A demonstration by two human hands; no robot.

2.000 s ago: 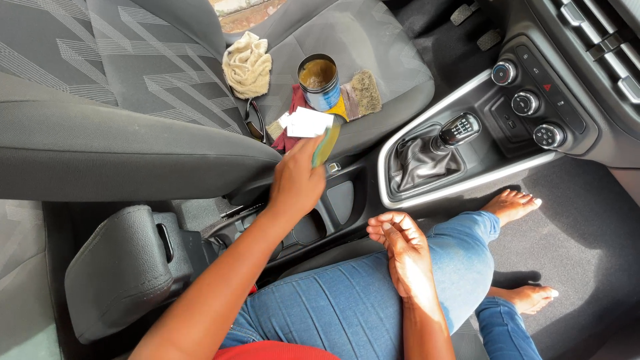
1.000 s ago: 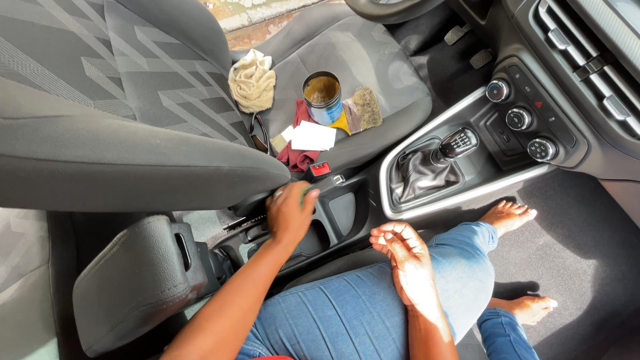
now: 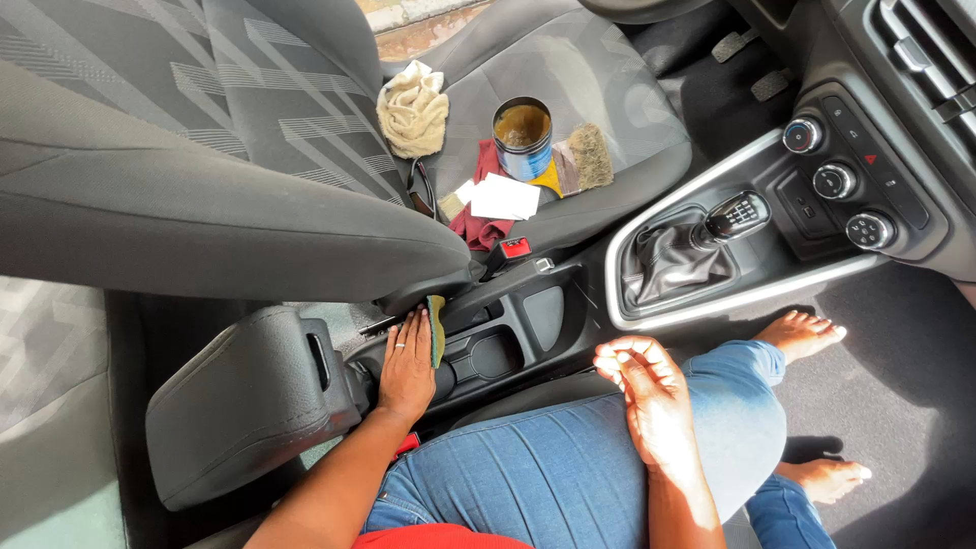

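Observation:
My left hand (image 3: 408, 370) lies on the rear part of the centre console, beside the parking-brake area, and holds a yellow and green sponge pad (image 3: 436, 330) on its far side. My right hand (image 3: 646, 393) is raised above my thigh, palm up with curled fingers; nothing is visible in it. On the driver's seat stands an open tin (image 3: 523, 137) with brownish contents. A yellow-handled brush (image 3: 589, 158), a white card (image 3: 505, 197), a dark red cloth (image 3: 482, 229) and a crumpled cream cloth (image 3: 413, 110) lie around it.
The raised armrest (image 3: 244, 404) is left of my left hand. A cup holder (image 3: 488, 357), a red seat-belt buckle (image 3: 515, 247) and the gear lever (image 3: 736, 217) are along the console. The seat backrest (image 3: 229, 221) borders it.
My left hand has moved from beside the white card on the seat back to the rear of the console. My right hand has stayed above my thigh.

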